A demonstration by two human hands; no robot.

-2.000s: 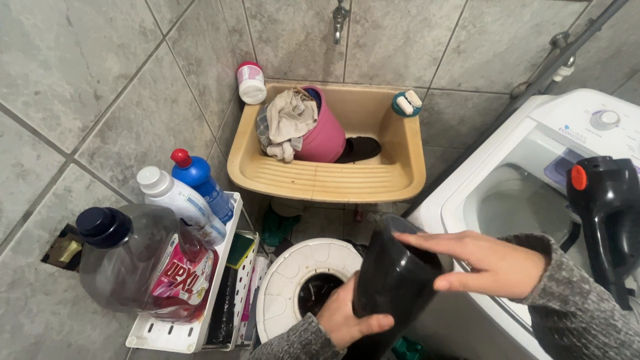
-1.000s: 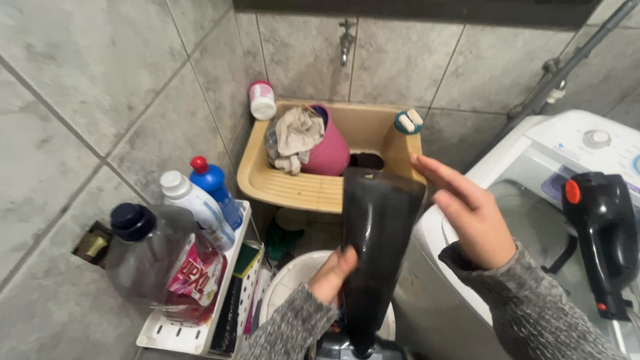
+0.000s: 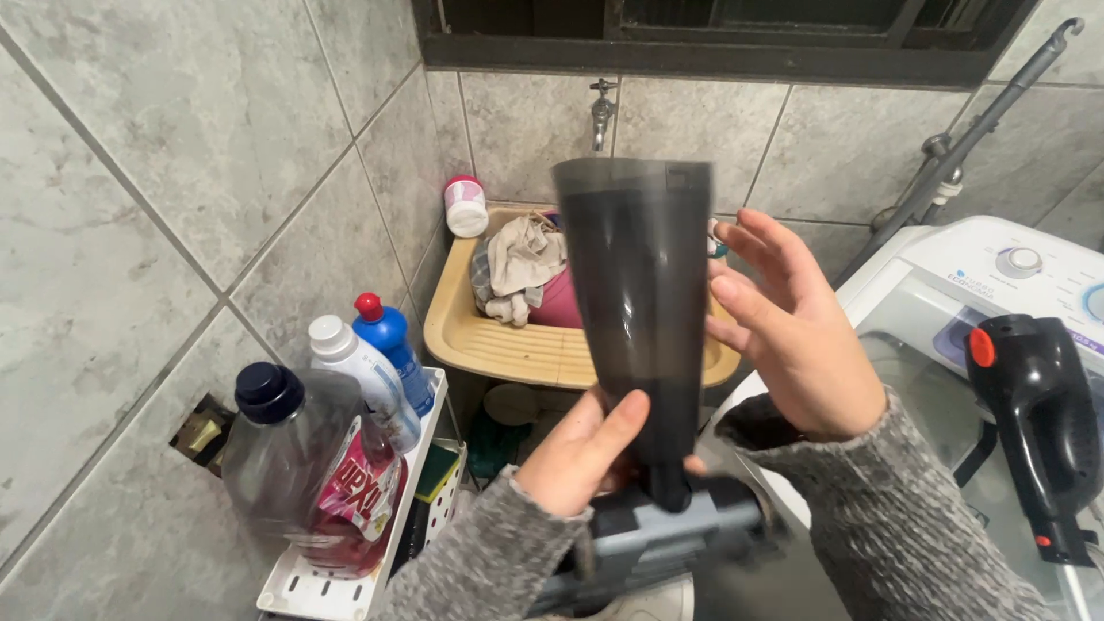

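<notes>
My left hand (image 3: 586, 448) grips the lower part of a dark translucent vacuum cleaner dust container (image 3: 642, 302), held upright with its wide end up. A grey floor nozzle (image 3: 664, 535), blurred, is at its narrow lower end. My right hand (image 3: 789, 319) stands beside the container's right side with fingers apart; whether a fingertip touches it cannot be told. The black vacuum cleaner body (image 3: 1035, 423) with red buttons lies on the washing machine (image 3: 966, 241) at the right.
Behind is a beige laundry sink (image 3: 483, 345) with cloths (image 3: 522, 259) and a pink bucket (image 3: 559, 302), under a tap (image 3: 601, 116). Bottles, including a large clear detergent bottle (image 3: 302, 466), stand on a white rack (image 3: 323, 595) at left. A white round lid (image 3: 673, 599) shows below.
The container has gone from tilted to upright, wide end up, and the nozzle has come into view. My right hand has moved off the container's top to its right side. The view has tilted up.
</notes>
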